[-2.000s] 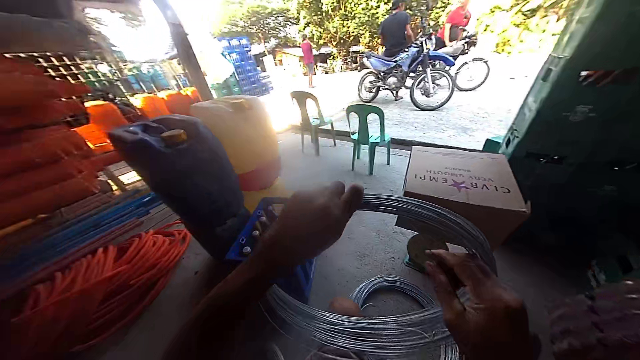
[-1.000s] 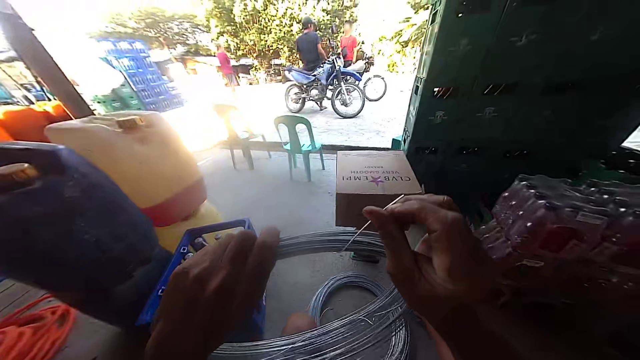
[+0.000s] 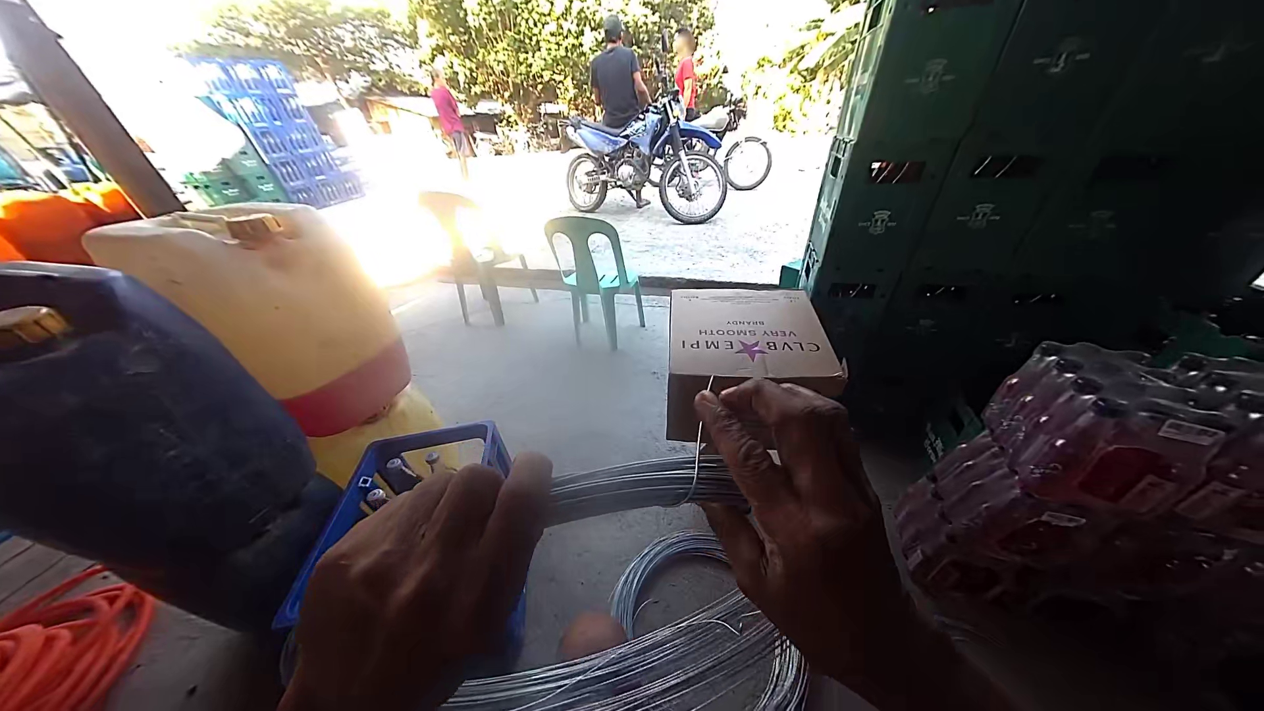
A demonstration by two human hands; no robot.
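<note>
A large coil of galvanized steel wire (image 3: 632, 491) spans the space between my hands. My left hand (image 3: 425, 583) is closed around its far left part. With the thumb and fingers of my right hand (image 3: 790, 484) I pinch a thin wire end (image 3: 702, 425), which rises from a loop around the coil's far strands. The lower fingers of that hand are by the coil, partly hidden. A smaller wire coil (image 3: 642, 573) lies on the floor below, partly behind the large one.
A blue bottle crate (image 3: 489, 434), a dark jug (image 3: 128, 425) and a yellowish jug (image 3: 257, 286) stand left, near orange hose (image 3: 74, 632). Ahead are a cardboard box (image 3: 755, 341) and a green chair (image 3: 592, 262). Green crates (image 3: 918, 197) and wrapped bottles (image 3: 1096, 464) are right; people stand outside by a motorcycle (image 3: 642, 148).
The view has swung right since the oldest frame. My right hand has come up from the coil's right side to its far edge, and the pinched wire end now points more upright.
</note>
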